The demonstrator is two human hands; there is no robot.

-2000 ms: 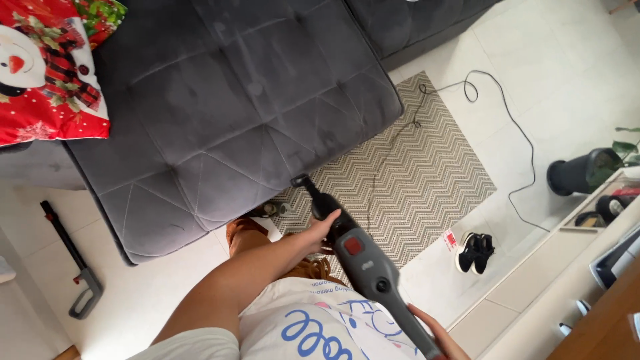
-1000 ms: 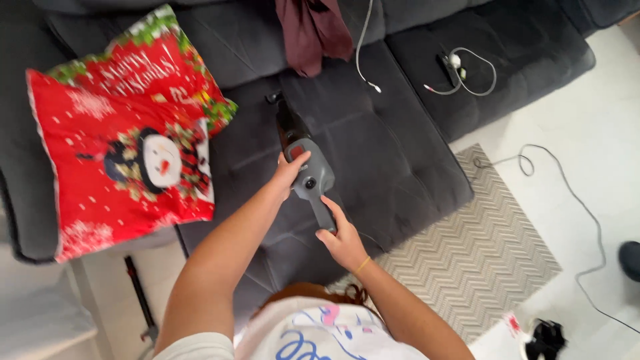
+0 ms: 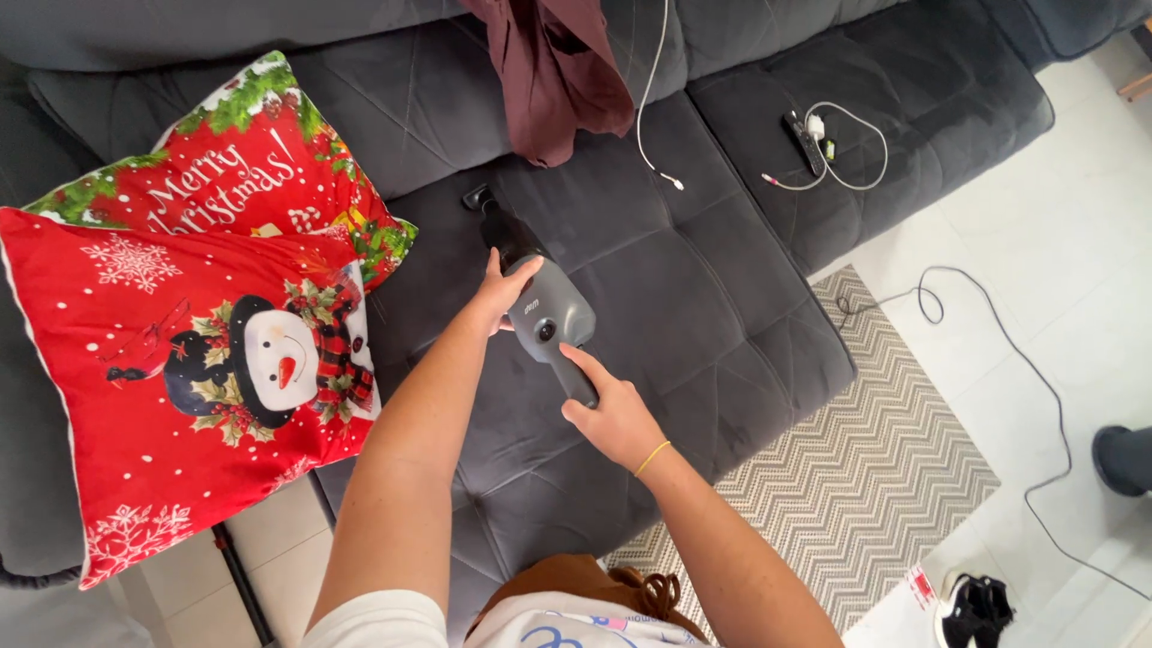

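A grey and black handheld vacuum cleaner [image 3: 556, 310] is held over the seat of a dark grey tufted sofa [image 3: 630, 216]. My left hand [image 3: 504, 292] grips its body near the dark front section. Around the rear handle is my right hand [image 3: 616, 409], with a yellow band at the wrist. The small black nozzle [image 3: 479, 198] points toward the backrest and appears to rest on the seat; exact contact cannot be told.
Two red Christmas cushions [image 3: 207, 378] lie at left. A maroon cloth [image 3: 558, 81] hangs from the backrest beside a white cable [image 3: 644, 117]. A remote control [image 3: 804, 144] sits at right. On the floor are a patterned rug [image 3: 837, 459], black cord [image 3: 1017, 346] and black shoes [image 3: 975, 612].
The vacuum was at the sofa's front edge in the oldest frame and is now over the seat near the backrest. The view has swung toward the cushions. My right hand stays on the handle.
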